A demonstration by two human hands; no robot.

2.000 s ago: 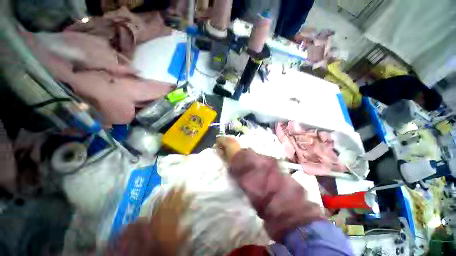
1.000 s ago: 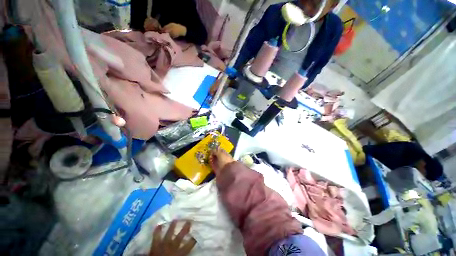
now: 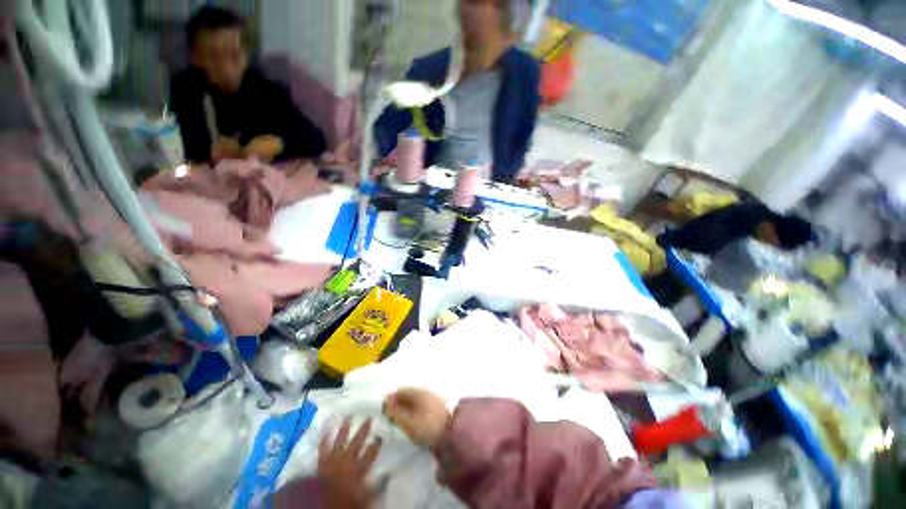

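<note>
A heap of white fabric (image 3: 467,353) lies over the table in front of me. My left hand (image 3: 348,462) lies on it with the fingers spread, holding nothing that I can see. My right hand (image 3: 422,413) is just right of it over the fabric, fingers curled. Blur hides whether it pinches anything. The yellow box (image 3: 367,331) with a dark print lies flat beyond both hands, touched by neither. A clear packet with a green label (image 3: 343,282) lies left of the box.
A trough (image 3: 685,350) holds pink fabric pieces (image 3: 586,343) at right. A red cone (image 3: 669,429) is near my right sleeve. Thread cones (image 3: 409,157) stand beyond the box. Larger pink fabric (image 3: 224,283) and a pole are left. Two people are across the tables.
My right hand has left the yellow box and come back to the white fabric near my left hand. The box stays in place. The view has tilted up, showing more of the people.
</note>
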